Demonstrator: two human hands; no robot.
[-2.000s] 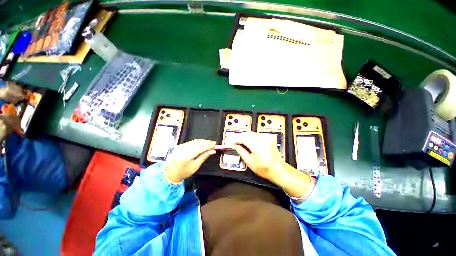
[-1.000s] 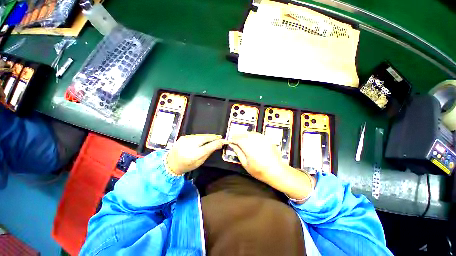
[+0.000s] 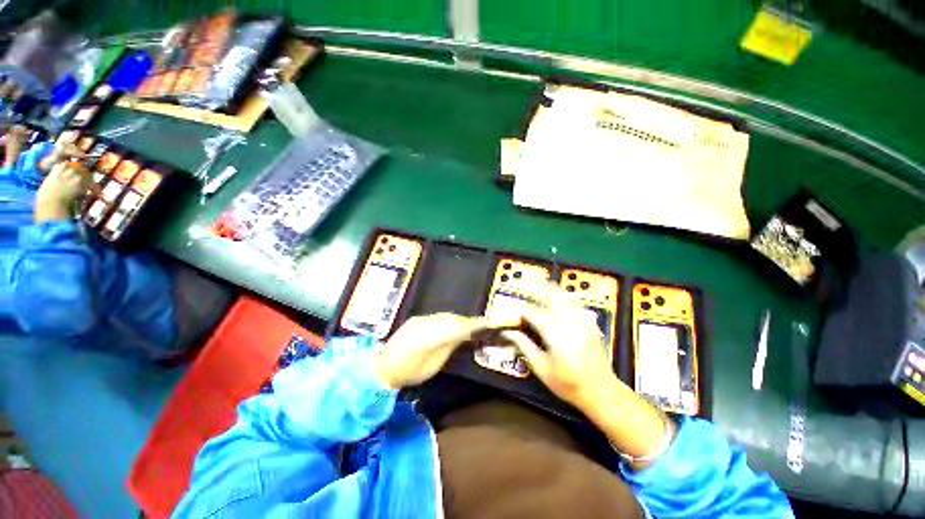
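A black phone tray (image 3: 454, 279) lies in front of me. Four slots hold phone housings with orange rims and three-lens corners: one at the left (image 3: 380, 285), two in the middle partly behind my right hand, and one at the right (image 3: 665, 347). The second slot from the left is bare. My left hand (image 3: 431, 347) and my right hand (image 3: 568, 350) meet above the tray's near edge, fingers curled around a thin flat piece seen almost edge-on. It looks like a phone housing, but the fingers hide most of it.
Behind the tray lies a cream sheet (image 3: 634, 167). At right are a small-parts box (image 3: 794, 243), tweezers (image 3: 761, 350), a clear strip (image 3: 797, 426) and a dark dispenser (image 3: 862, 329). At left are a bubble bag (image 3: 309, 193), a red tray (image 3: 218, 405) and a co-worker's hands at another tray (image 3: 132, 188).
The view has shifted, so the bench sits further right and lower in the picture. My hands remain together at the tray's near edge. The co-worker's hands and sleeves show again at left.
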